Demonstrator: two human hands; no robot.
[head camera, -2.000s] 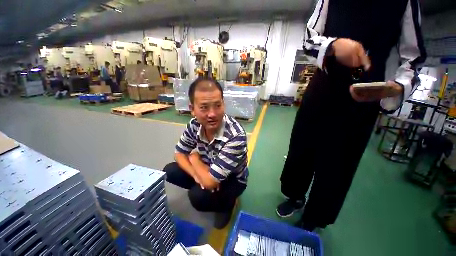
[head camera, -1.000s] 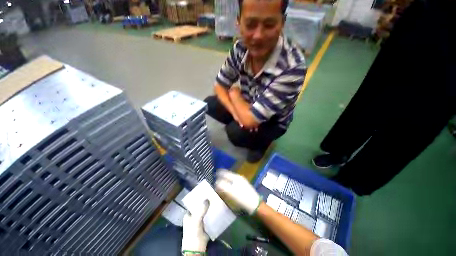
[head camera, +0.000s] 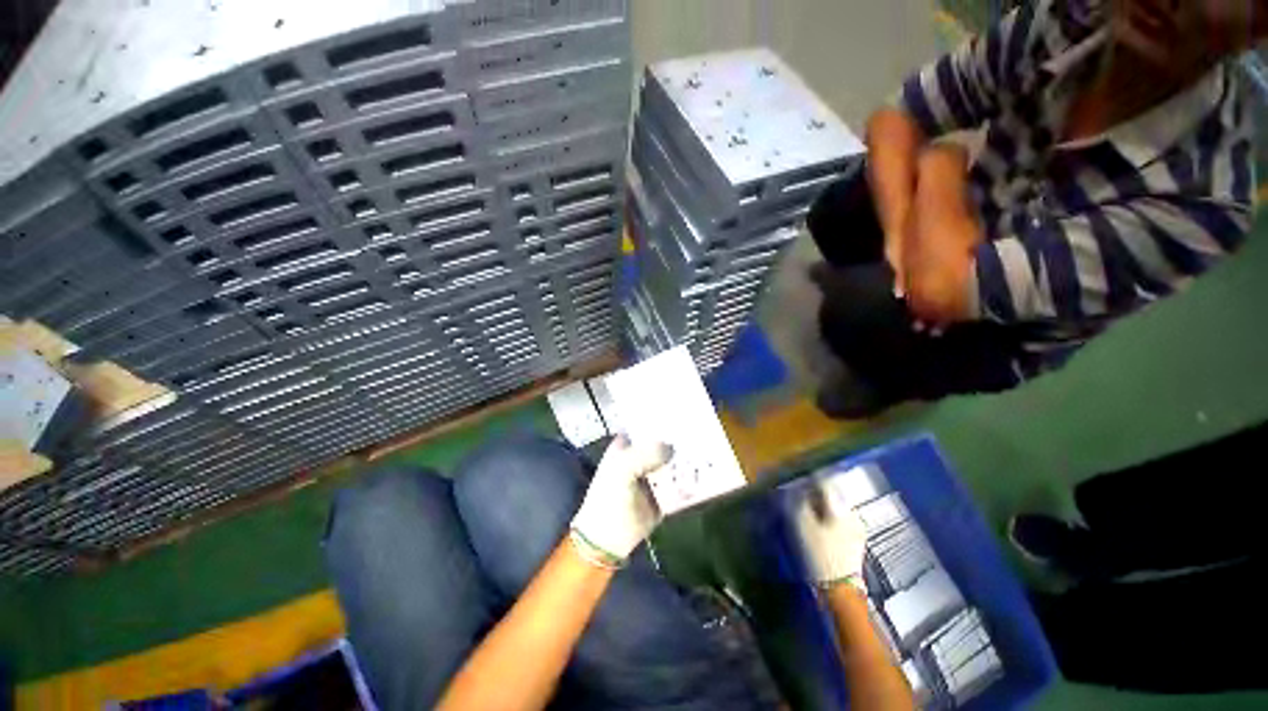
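Note:
My left hand (head camera: 616, 500), in a white knit glove, holds a flat silver-white metal plate (head camera: 681, 424) by its near left edge, above and beyond my knees. The thumb lies on top of the plate. My right hand (head camera: 834, 535), also gloved, is blurred over the left side of the blue bin (head camera: 1032, 625). Its fingers point away from me, and whether they hold a part cannot be told. Small metal parts (head camera: 925, 600) sit in tight rows in the bin. Pale plates (head camera: 574, 414) show on the floor behind the held plate, partly hidden by it.
A large stack of slotted panels (head camera: 417, 208) stands ahead and left, with a narrower stack (head camera: 751, 118) beside it. A person (head camera: 1071, 236) squats at the right; another's dark-clothed legs (head camera: 1168, 556) are beyond the bin. Another blue bin (head camera: 355, 681) is cut off at the bottom left.
The view has tilted down and turned left. My right hand has moved from beside the plate to over the blue bin. My left hand still holds the plate.

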